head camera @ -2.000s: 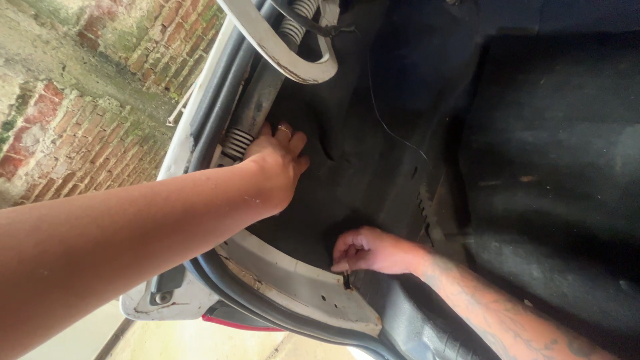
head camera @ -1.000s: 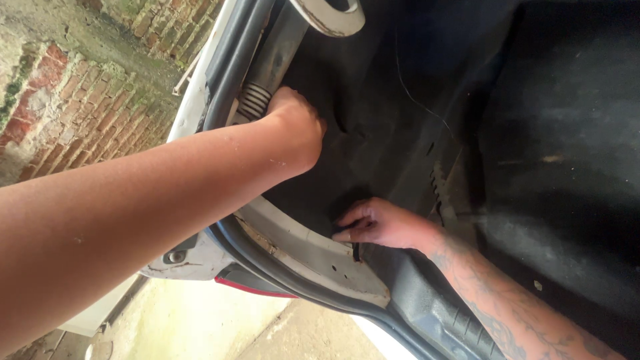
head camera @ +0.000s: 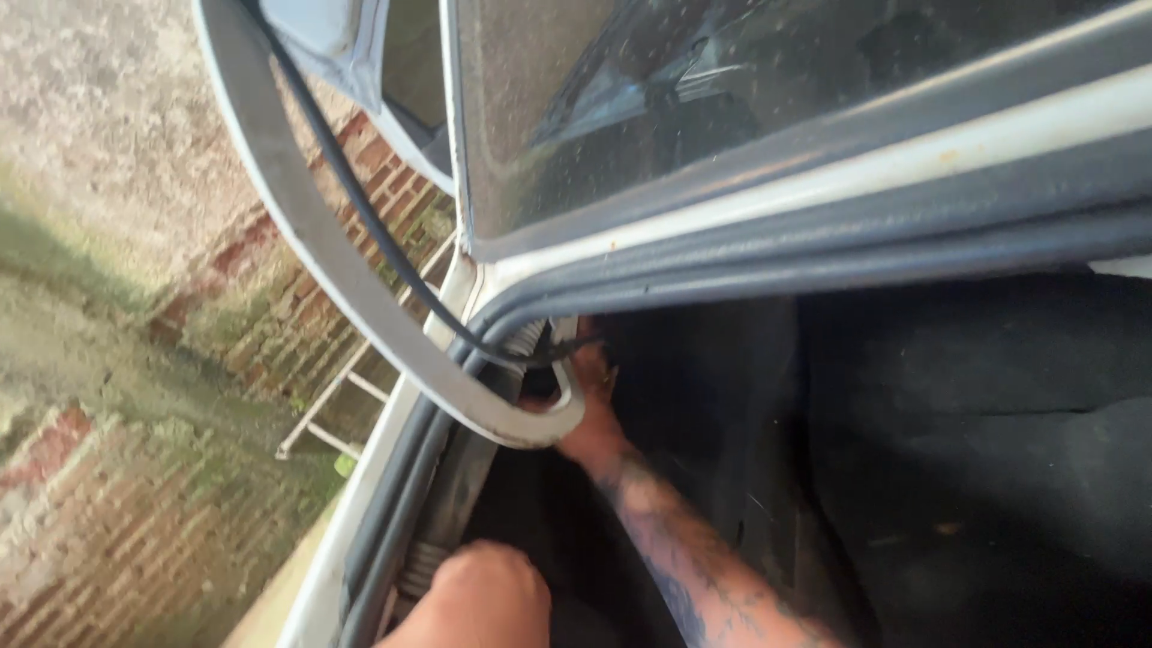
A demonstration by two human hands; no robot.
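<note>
Inside a car's trunk opening, my right hand (head camera: 589,405) reaches up behind the curved end of a white metal trunk-lid hinge arm (head camera: 346,301), close to a black cable (head camera: 360,193). Its fingers are partly hidden by the hinge and shadow. Lower down, my left hand (head camera: 490,580) is beside a ribbed corrugated sleeve (head camera: 423,567) along the trunk's side; only its back and wrist show, with the fingers hidden. Dark trunk lining (head camera: 702,405) lies behind both hands.
A rubber weatherstrip (head camera: 396,513) follows the opening's edge. The rear window (head camera: 702,108) spans the top. At the left stand a brick wall (head camera: 135,549) and a white metal rack-like frame (head camera: 351,387). A dark panel (head camera: 981,459) fills the right side.
My right hand has left the pale lower trunk edge and moved up to the hinge end. The view has shifted considerably, bringing the rear window into sight.
</note>
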